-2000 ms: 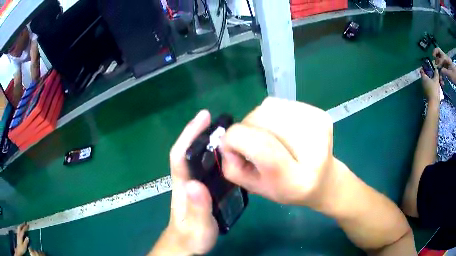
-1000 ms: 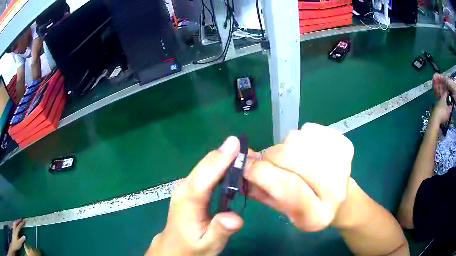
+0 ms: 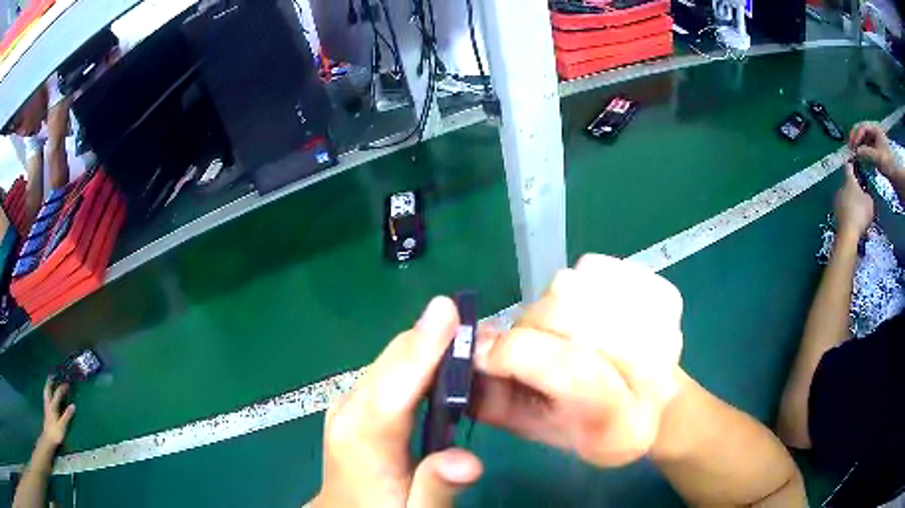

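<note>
A black phone assembly (image 3: pixel 455 380) is held on edge in front of me, its narrow side with a small white patch towards the camera. My left hand (image 3: pixel 392 407) is shut on it, with the fingertips at its upper end and the thumb lower down. My right hand (image 3: pixel 585 362) is closed, with its fingertips against the phone's right side. Whether a tiny part is between those fingertips is hidden and blurred. A thin dark strand hangs below the phone.
Phones lie on the green belt (image 3: pixel 248 298): centre (image 3: pixel 404 226), beyond the white post (image 3: pixel 534 149), and left (image 3: pixel 81 365), touched by another person's hand (image 3: pixel 57 412). A worker's arm (image 3: pixel 829 308) is at right, beside white scraps (image 3: pixel 878 283). Red trays (image 3: pixel 613 40) stand behind.
The held phone has turned from face view to edge-on. Phones on the belt have shifted left. The other person's hand at left has reached the leftmost phone. My hands stay close together.
</note>
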